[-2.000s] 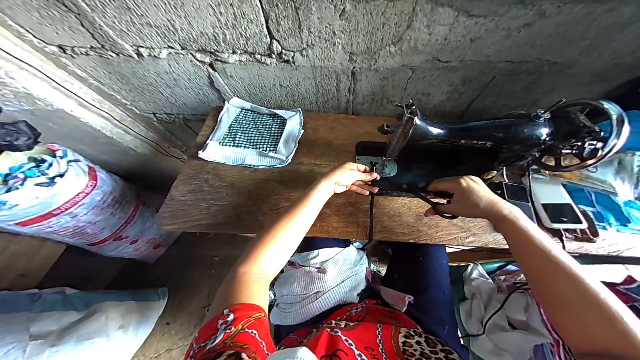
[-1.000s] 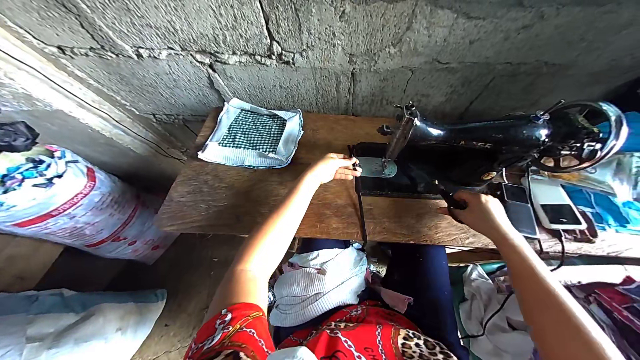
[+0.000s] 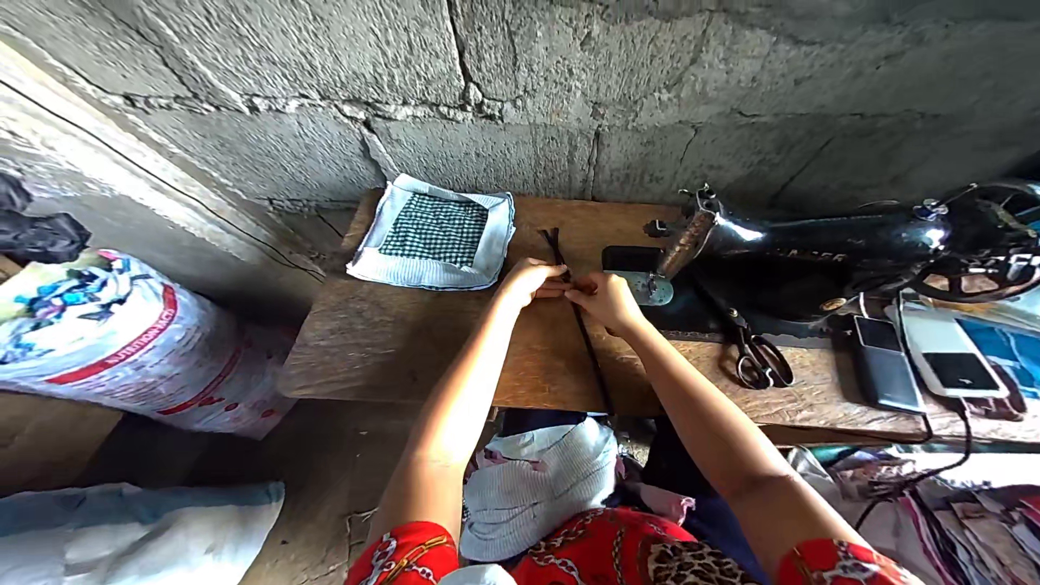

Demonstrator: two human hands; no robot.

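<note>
My left hand (image 3: 532, 283) and my right hand (image 3: 603, 299) meet over the wooden tabletop, both pinching a thin dark strip (image 3: 591, 349). One end of the strip sticks up above my fingers and the rest runs down over the table's front edge. Just to the right stands a black Singer sewing machine (image 3: 796, 252) with its metal needle plate (image 3: 646, 288). Black-handled scissors (image 3: 754, 357) lie on the machine's base and the wood, touched by neither hand. Left of my hands is a stack of white ribbed cloth squares (image 3: 374, 253) with a green checked centre (image 3: 437, 229).
A power bank or similar grey device (image 3: 888, 366) and a white device (image 3: 952, 357) with cables lie at the right. White fabric (image 3: 540, 479) rests on my lap. A full printed sack (image 3: 138, 349) stands at the left, and a concrete block wall (image 3: 520, 106) rises behind the table (image 3: 382, 349).
The scissors were in my right hand and now lie on the table. My right hand has moved left to the dark strip beside my left hand. The strip's upper end has shifted left of the needle plate.
</note>
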